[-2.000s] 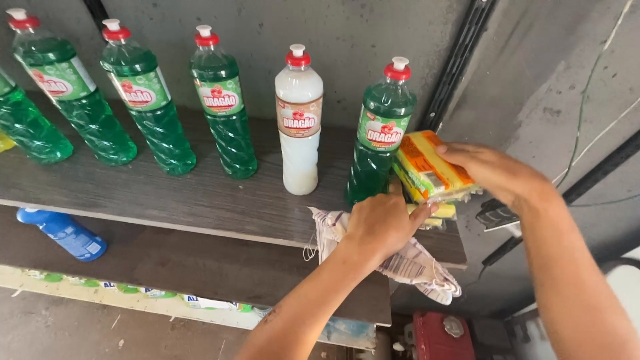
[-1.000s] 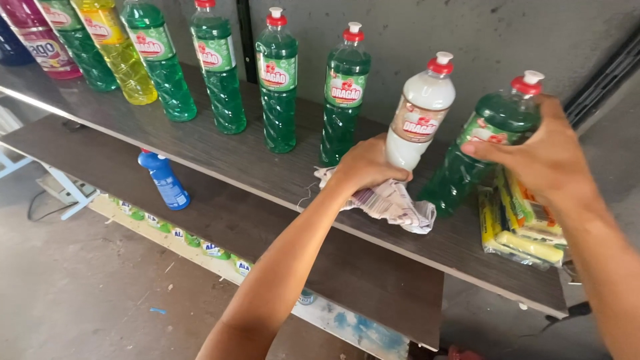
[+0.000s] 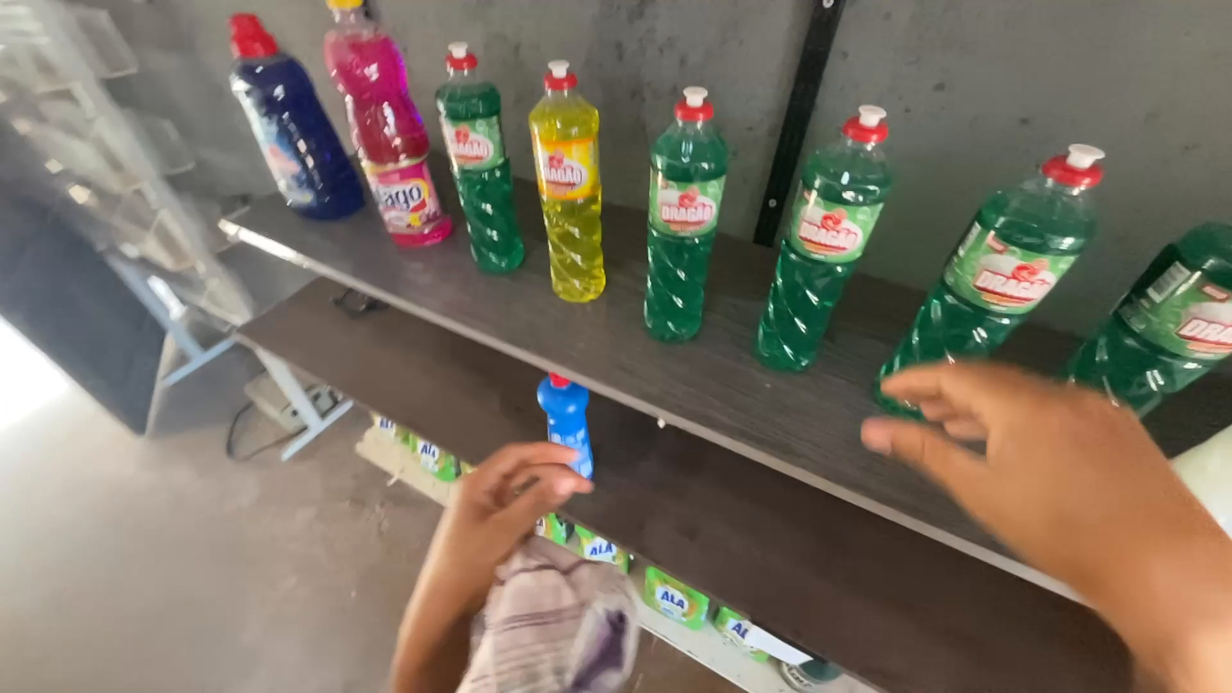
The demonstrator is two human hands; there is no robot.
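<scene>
My left hand (image 3: 510, 515) holds a striped cloth (image 3: 558, 616) that hangs below its fingers, in front of the lower shelf. Behind its fingertips a blue plastic bottle (image 3: 566, 423) stands on that shelf. With thumb and fingers apart and nothing between them, my right hand (image 3: 1020, 462) is over the upper shelf, in front of a green Dragão detergent bottle (image 3: 1011, 260). More green bottles (image 3: 686, 212) stand in a row, with a yellow one (image 3: 566, 183) among them. Farther left are a pink bottle (image 3: 390, 135) and a dark blue bottle with a red cap (image 3: 294, 135).
The upper shelf (image 3: 597, 356) runs diagonally along a grey wall. Beneath it is a lower shelf (image 3: 731, 520), then a ledge with several green Ala packs (image 3: 674, 597). A metal leg (image 3: 289, 395) and a white box with a cable (image 3: 279, 399) are at the left.
The view has swung left along the shelf. My right hand has let go of the green bottle it held one second ago. My left hand has moved off the upper shelf with the cloth.
</scene>
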